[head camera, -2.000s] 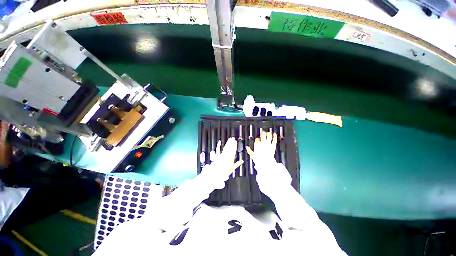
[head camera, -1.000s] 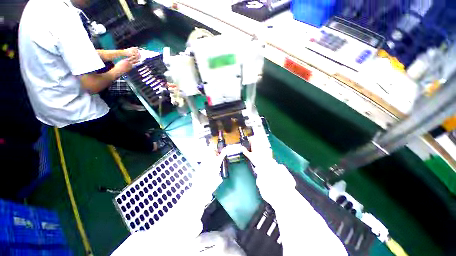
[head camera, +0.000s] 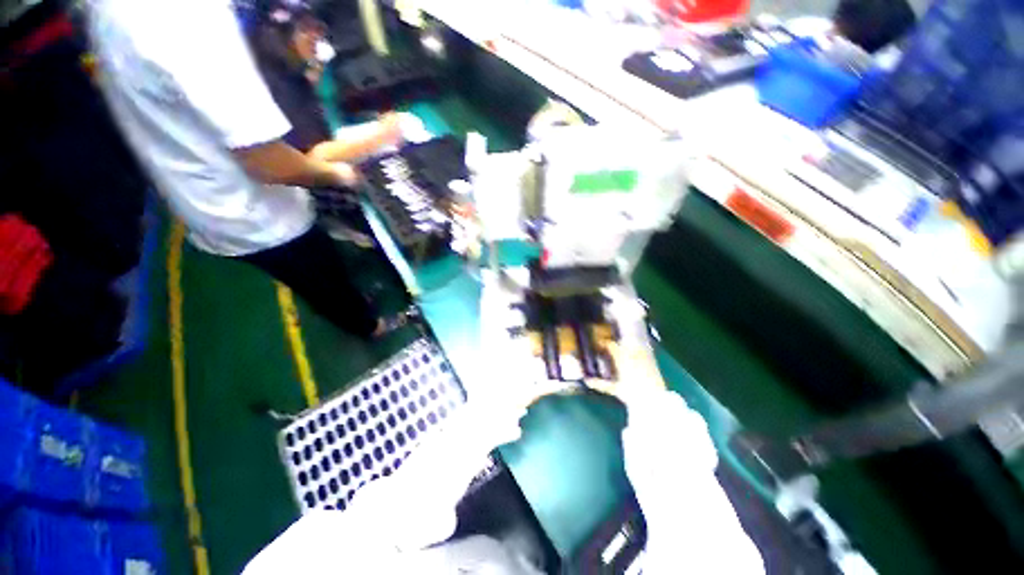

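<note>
The press stands ahead with its white head and green label. Two black wand units lie side by side on the brown-orange fixture below the head. My left hand is at the near left side of the fixture, by the units' near ends. My right hand is at the near right side. Both hands are overexposed and blurred, and I cannot tell whether the fingers grip the units. The black grooved tray is partly visible at the bottom, mostly hidden by my right sleeve.
A white parts tray with dark ovals is at lower left. Another person works at a black tray further along the teal bench. Blue crates stand on the floor at left. A metal post slants in from the right.
My hands moved from the grooved tray to the press fixture and remain there. My view turned left; since one second ago the press appears further right in the picture.
</note>
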